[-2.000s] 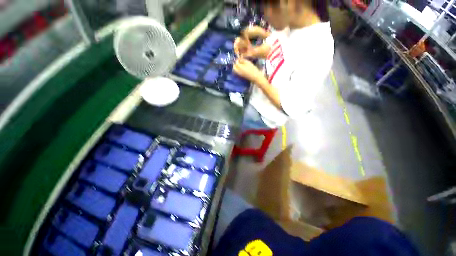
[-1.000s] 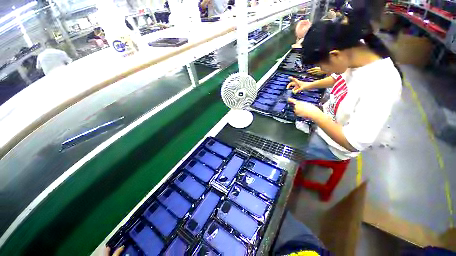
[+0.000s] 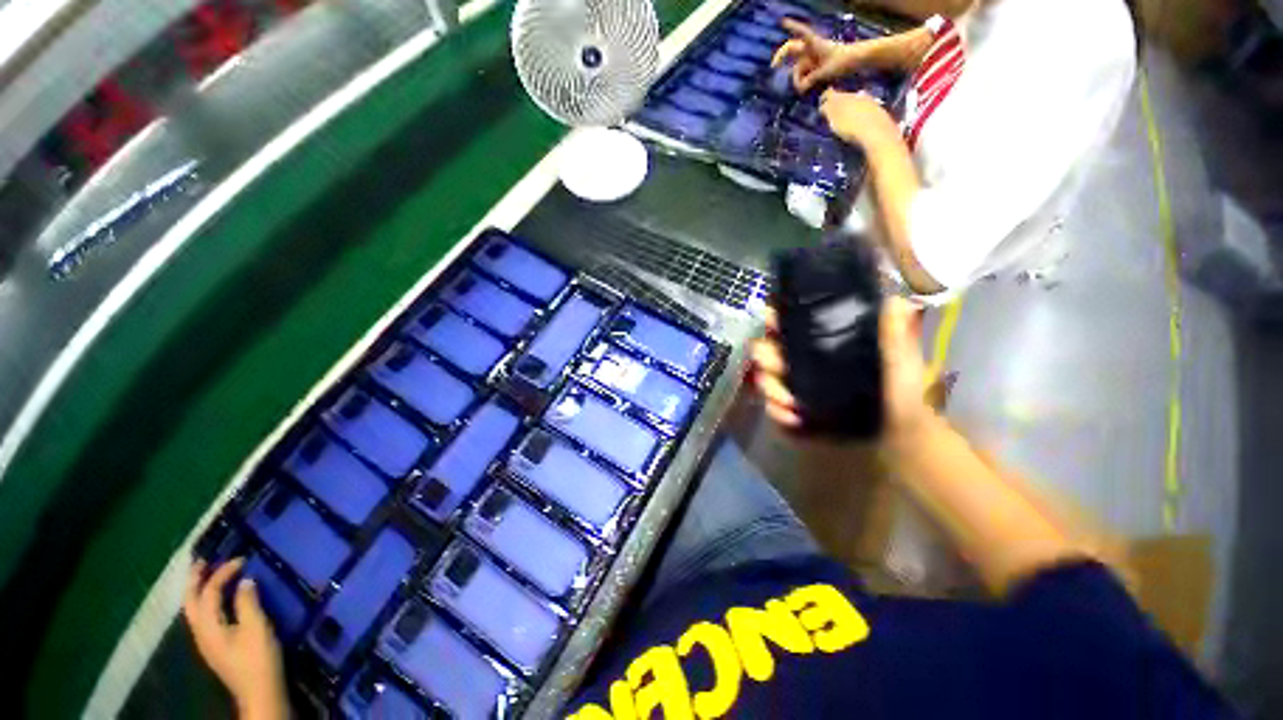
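A black tray [image 3: 602, 574] filled with blue phone cases [image 3: 493, 612] lies on the bench in front of me. The cases sit in two long rows with a middle row turned the other way. My right hand [image 3: 901, 369] holds a black rounded rectangle, perhaps a dark case or a phone [image 3: 830, 338], upright beyond the tray's right side, over the floor. It is slightly blurred, with a shiny patch. My left hand [image 3: 235, 626] is at the tray's near left corner, fingers apart, fingertips on the edge beside a blue case. Its exact contact is hard to tell.
A white fan [image 3: 588, 56] and a white disc [image 3: 605, 165] stand beyond the tray. A gridded sheet [image 3: 675, 260] lies on the bench. A person in a white shirt [image 3: 1027, 141] works at another filled tray [image 3: 718, 85]. Brown cardboard [image 3: 1175, 584] is at lower right.
My right hand has come into view holding the black rectangle. More of my left hand shows at the tray corner. The view has tilted down, and the neighbour's head is out of the picture.
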